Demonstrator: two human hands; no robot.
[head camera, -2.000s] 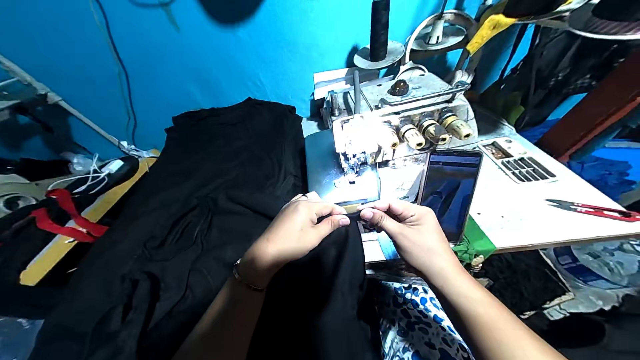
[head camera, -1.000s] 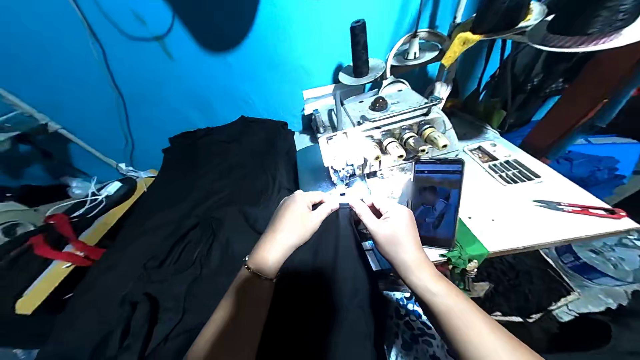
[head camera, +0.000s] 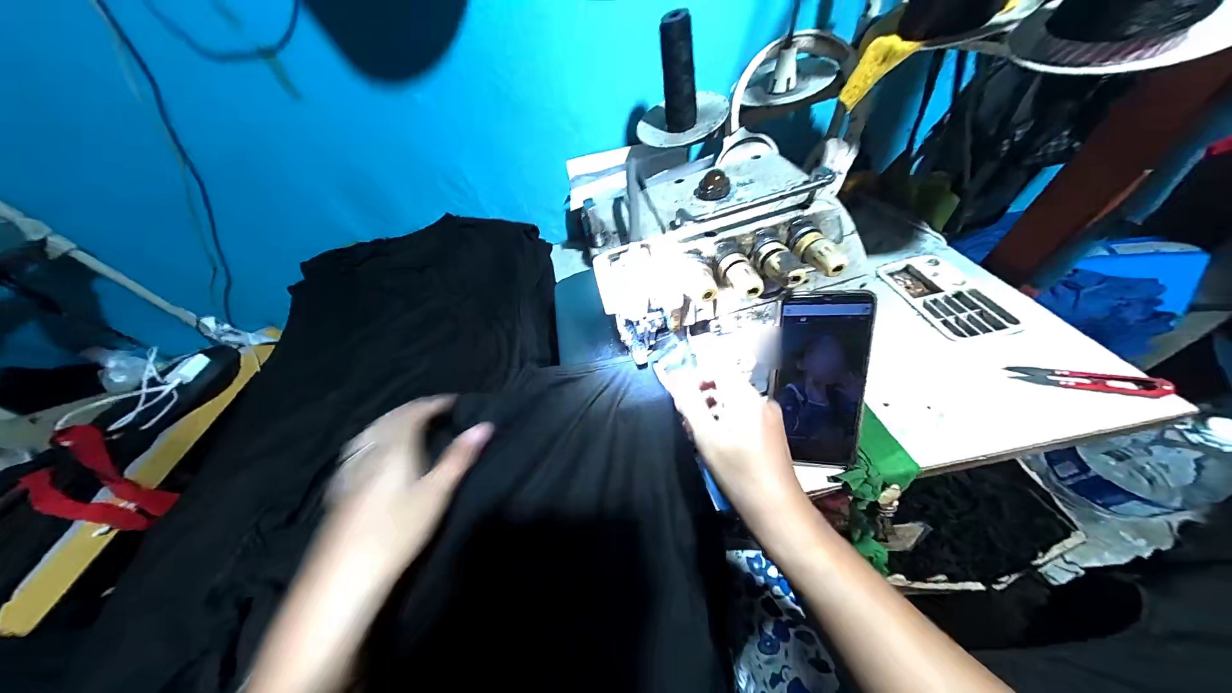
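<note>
Black fabric (head camera: 568, 452) runs from the needle area of an overlock sewing machine (head camera: 722, 231) down toward me. My left hand (head camera: 399, 462), blurred, lies over the fabric to the left, its thumb and fingers apart and holding nothing visible. Beside the presser foot, in bright glare, is my right hand (head camera: 717, 404); its fingertips are at the cloth's right edge, and the glare hides whether they pinch anything. More black garments (head camera: 414, 308) are spread left of the machine.
A smartphone (head camera: 823, 375) leans upright right of my right hand. Red-handled thread snips (head camera: 1092, 381) lie on the white table (head camera: 972, 404). Green cloth (head camera: 881, 452) hangs at its front edge. A black thread cone (head camera: 679, 72) stands behind the machine; red fabric strips (head camera: 96, 481) lie far left.
My hands were together at the presser foot. The left has moved away to the left, its fingers now spread over the fabric; the right has stayed near the needle area.
</note>
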